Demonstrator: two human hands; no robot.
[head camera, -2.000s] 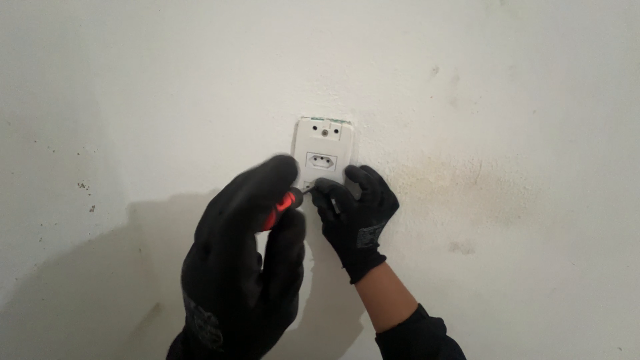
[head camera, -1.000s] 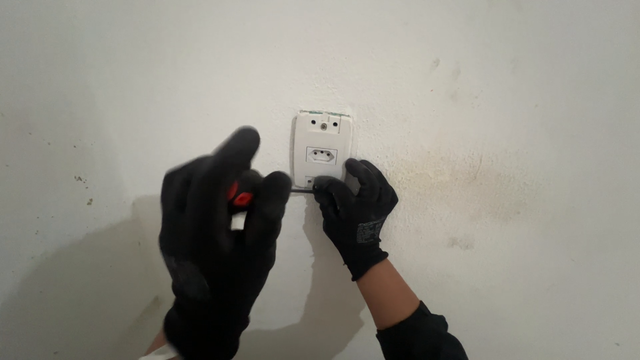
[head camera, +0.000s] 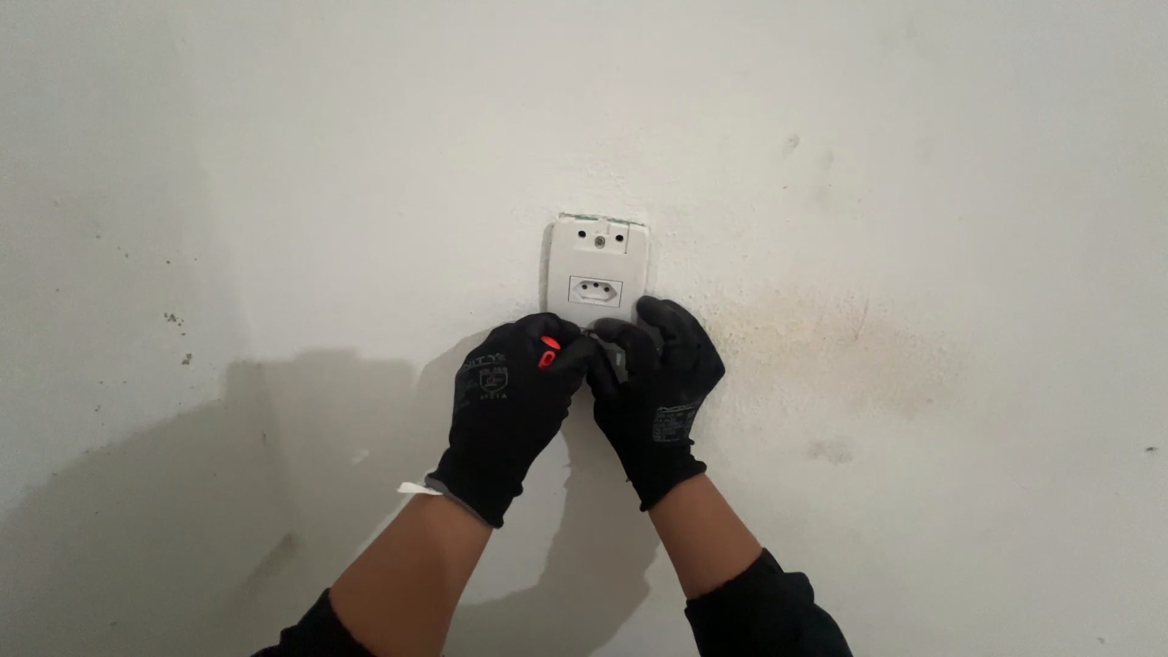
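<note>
A white wall socket plate with one outlet in its middle sits on the wall. A screw shows between two holes near its top. My left hand, in a black coated glove, is closed around a screwdriver with a red handle; most of the tool is hidden by the glove. Its fingertips meet those of my right hand at the plate's lower edge. The right hand, gloved alike, presses fingers against the lower right of the plate. Whether it also pinches something small there cannot be seen.
Around the plate the painted wall has rough, uneven plaster along the plate's top and right edges. A brownish stain lies to the right, with small chips in the paint at the left. Shadows of the arms fall on the lower left.
My left hand has come in from the left to the plate's lower edge, the red-handled screwdriver still in it. My right hand has stayed at the plate's lower right.
</note>
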